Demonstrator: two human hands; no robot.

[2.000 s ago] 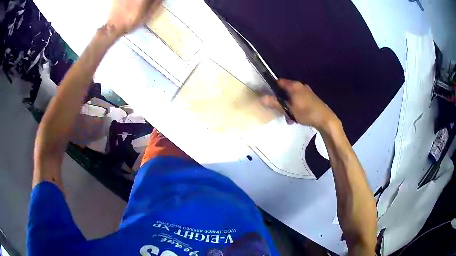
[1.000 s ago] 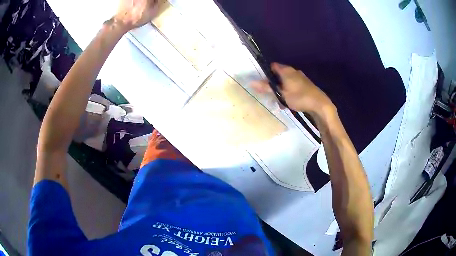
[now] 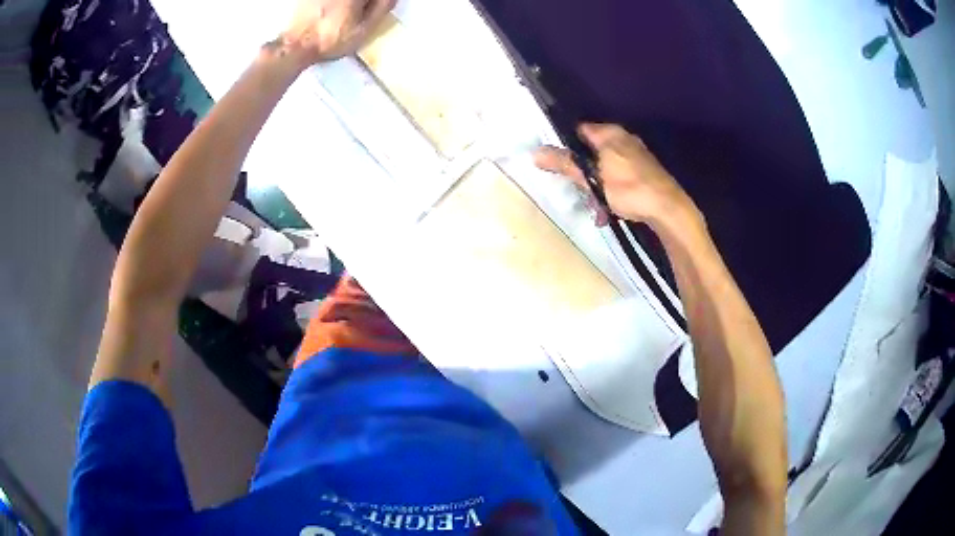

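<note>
My right hand (image 3: 625, 180) is closed around the handles of black fabric shears (image 3: 586, 157), whose blades point up and left along the edge between the white paper pattern piece (image 3: 618, 366) and the dark purple fabric (image 3: 733, 136). A thin strip curves away behind the hand along the pattern's edge. Pale tan wooden blocks (image 3: 524, 236) lie on the pattern. My left hand (image 3: 340, 26) rests near the upper tan block at the top edge of the picture, partly washed out by glare; its fingertips are unclear.
Long crumpled white lengths (image 3: 890, 283) lie at the table's far right. A small dark green shape (image 3: 901, 68) is at the upper right. A dark and white scrap pile (image 3: 283, 277) is on the green floor at left. A tiny dark bit (image 3: 542, 375) lies on the table (image 3: 503, 393).
The view has shifted, so the table things sit lower and farther right. My right hand and the shears have moved up along the pattern edge, and a longer cut strip shows behind them.
</note>
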